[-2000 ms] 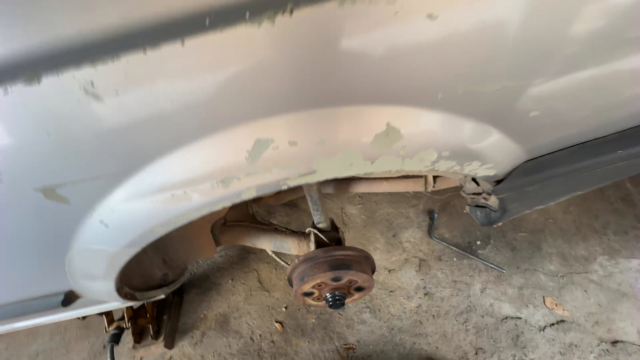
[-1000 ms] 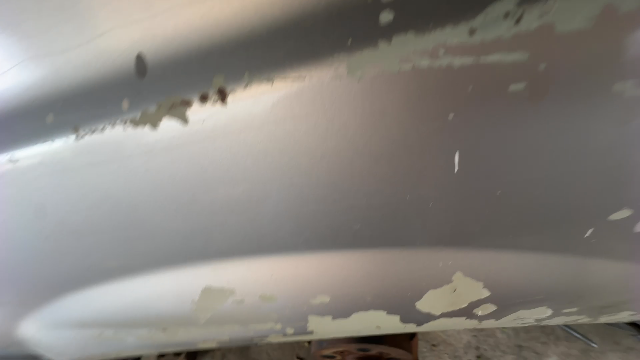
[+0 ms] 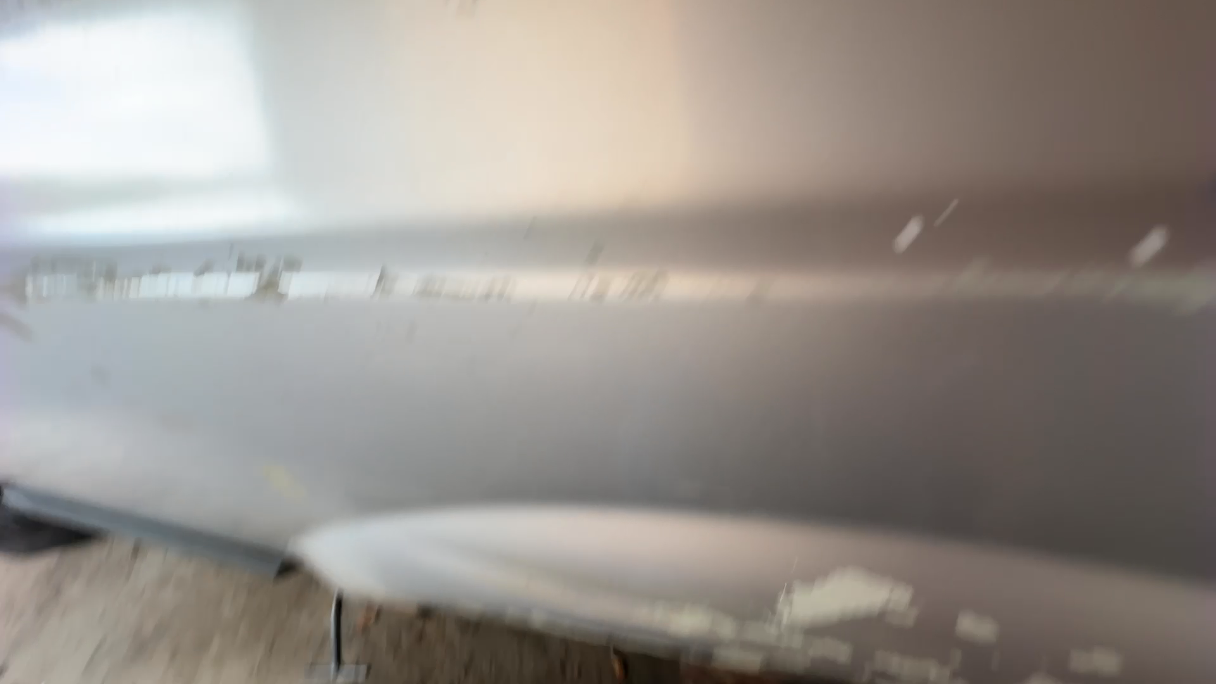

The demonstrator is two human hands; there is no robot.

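Observation:
Neither my left hand nor my right hand shows in the head view. A car's silver body panel [image 3: 589,399] fills most of the picture, blurred by motion. Along its crease runs a streaked line of chipped paint [image 3: 456,285]. The wheel arch [image 3: 570,541] bulges at the bottom, with a pale bare patch [image 3: 845,598] and several smaller ones near its lower edge. A bright reflection lies on the panel at the upper left.
At the lower left a dark sill strip [image 3: 180,541] runs along the body's lower edge. Below it shows the rough floor [image 3: 123,617]. A thin upright metal piece [image 3: 335,632] stands under the front of the arch, blurred.
The view has swung up and closer to the panel. The brake drum and the bent rod on the floor, plain two seconds ago, are no longer clearly seen.

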